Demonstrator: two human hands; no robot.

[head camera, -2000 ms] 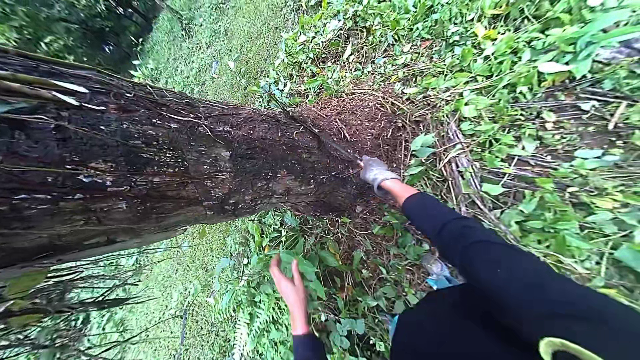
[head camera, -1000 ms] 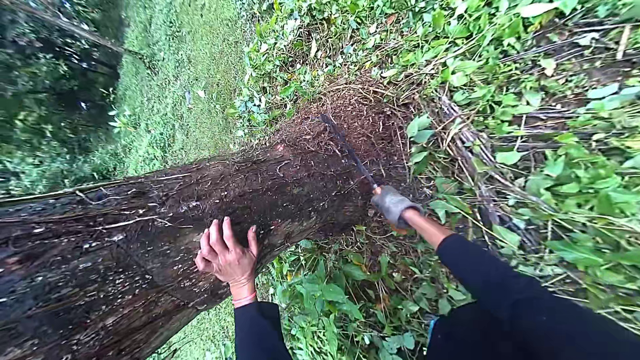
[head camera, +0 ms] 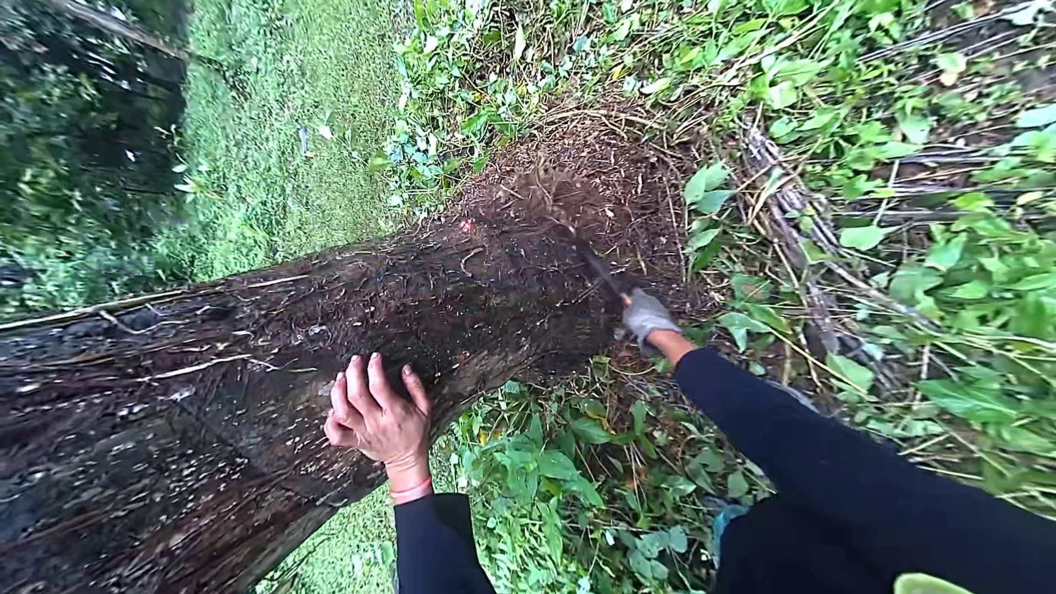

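A thick tree trunk (head camera: pixel 272 388) with dark, rough bark runs from the left edge to its base near the middle of the view. My bare left hand (head camera: pixel 384 412) rests on the bark with its fingers spread and holds nothing; a thin pink band circles the wrist. In a grey glove, my right hand (head camera: pixel 648 318) grips the handle of a long, dark-bladed tool, perhaps a machete (head camera: pixel 596 268). The blade lies over the trunk's base, its far end blurred among brown debris (head camera: pixel 553 194). A small reddish spot (head camera: pixel 467 225) shows on the bark.
Leafy low plants (head camera: pixel 561 470) grow below the trunk's base. Dry stems and woody roots (head camera: pixel 792 206) lie to the right among green vines. Beyond the trunk is a grassy slope (head camera: pixel 289 140), with dark foliage at the upper left.
My left hand was off the trunk two seconds ago and now rests on its bark. The blade has moved over the base, where debris is now blurred. The view has shifted.
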